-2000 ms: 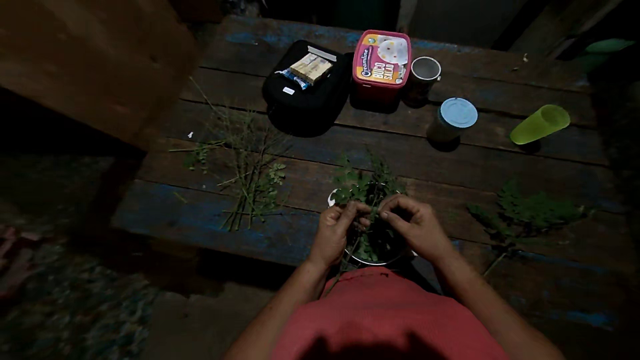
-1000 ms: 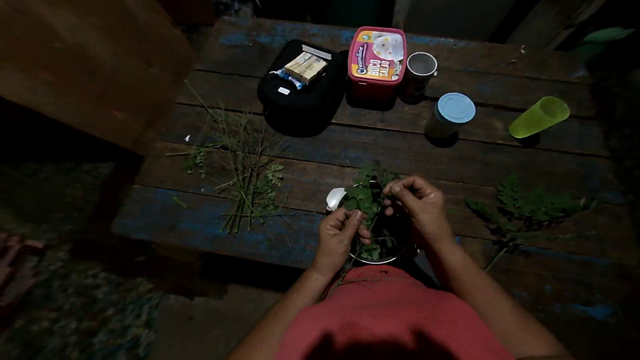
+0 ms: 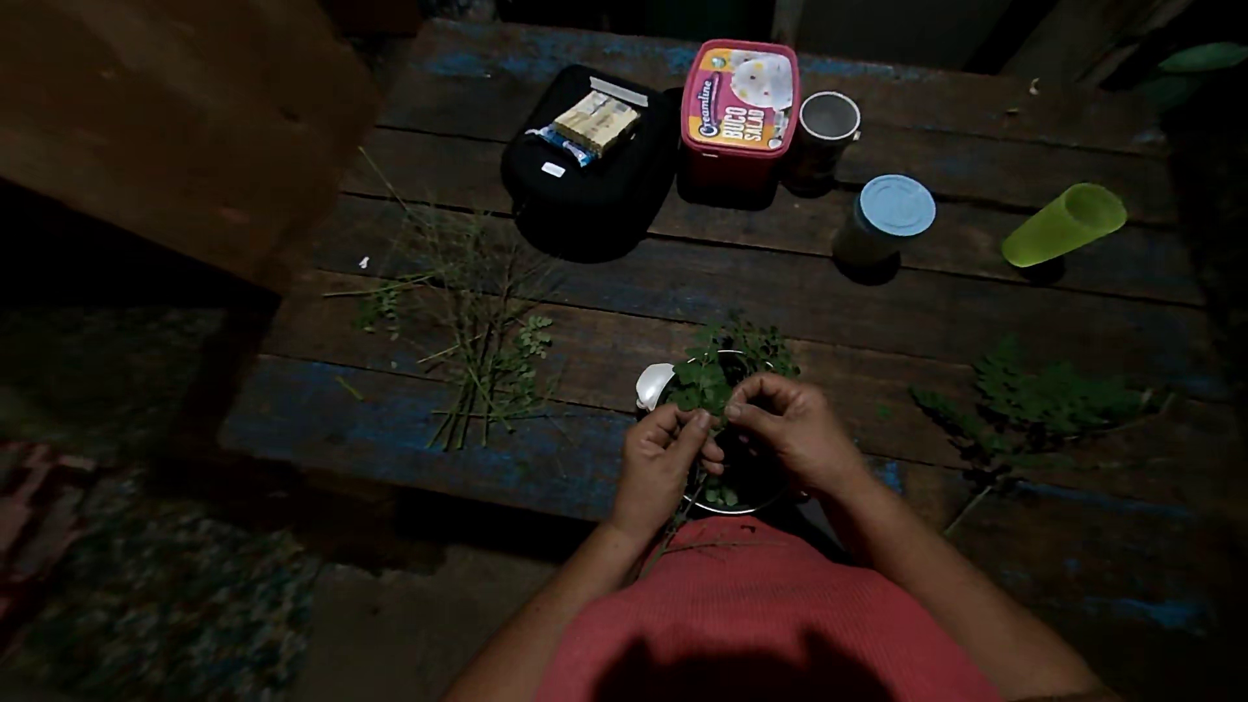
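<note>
Over a dark pot with a pale rim [image 3: 749,509], my left hand [image 3: 668,463] pinches a leafy green sprig [image 3: 704,380] between thumb and fingers. Close beside it, my right hand [image 3: 795,429] has thumb and forefinger together at the sprig's leaves; whether a leaf is between them cannot be made out. Small loose leaves [image 3: 721,495] lie inside the pot. A white object [image 3: 654,386] is at the pot's left edge. Thin stems hang below my left hand. To the left lies a pile of mostly bare stems [image 3: 478,361], and to the right a leafy branch [image 3: 1053,400].
The wooden plank table [image 3: 604,283] bears a black case [image 3: 585,205] with small packets [image 3: 597,122] on it, a red Creamline tub [image 3: 739,107], a mug [image 3: 829,122], a jar with a light blue lid [image 3: 897,206] and a green plastic cup [image 3: 1063,226] on its side.
My right hand has come down and closer to my left hand since one second ago. The sprig stays in my left hand above the pot.
</note>
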